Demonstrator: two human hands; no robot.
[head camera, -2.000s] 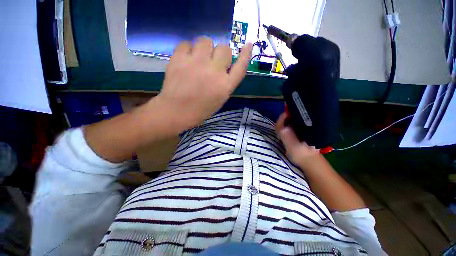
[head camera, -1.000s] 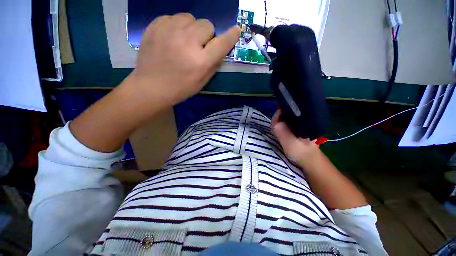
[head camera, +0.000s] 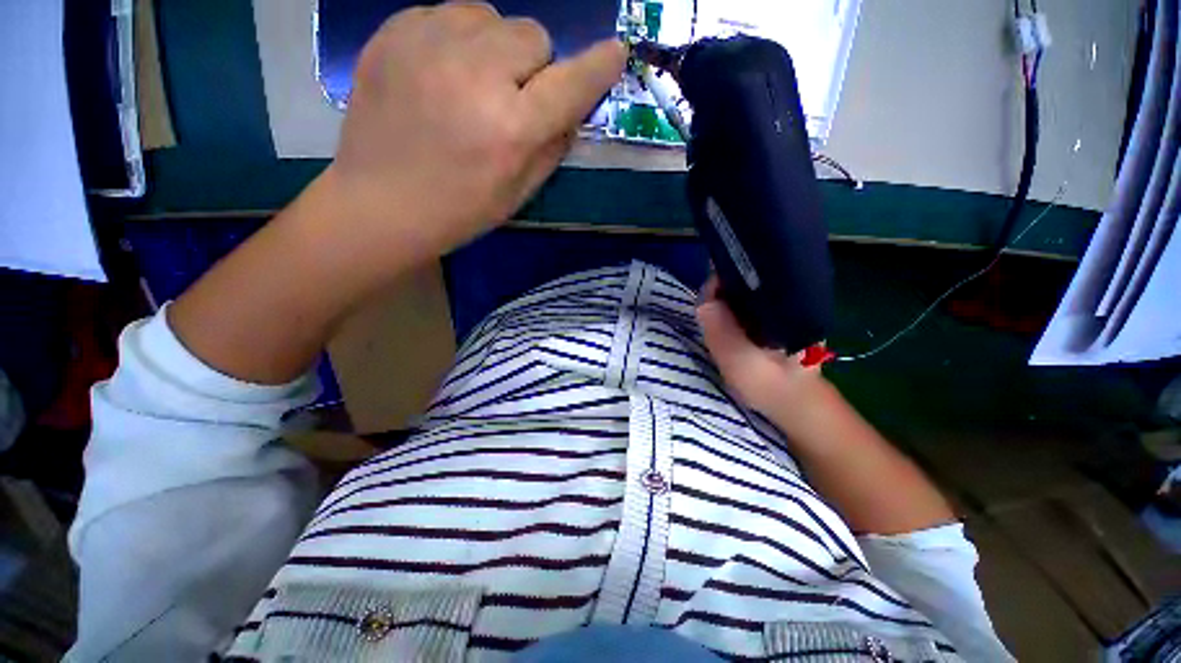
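My right hand (head camera: 751, 356) is wrapped around the black soldering gun (head camera: 758, 181), mostly hidden under it. The gun's thin tip points left at the green circuit board (head camera: 639, 121) on the display unit (head camera: 839, 65). My left hand (head camera: 453, 123) is over the dark screen panel (head camera: 339, 52), thumb and forefinger together at the board's left edge, near the tip. Whether the fingers pinch a thin lead cannot be seen. A thin lead wire (head camera: 839, 166) sticks out past the unit's front edge, right of the gun.
The unit lies on a beige-grey mat (head camera: 945, 117) on a green-edged bench (head camera: 557, 201). A black power cord (head camera: 1030, 143) with a white connector is at right. White separator sheets (head camera: 1120, 246) stand far right, another sheet (head camera: 45, 143) far left. Solder wire (head camera: 907, 334) trails from the gun's rear.
The gun has moved left, its tip now close to the board's upper part. My left hand has moved up and left, its thumb and forefinger now together by the tip. The solder wire hangs slacker.
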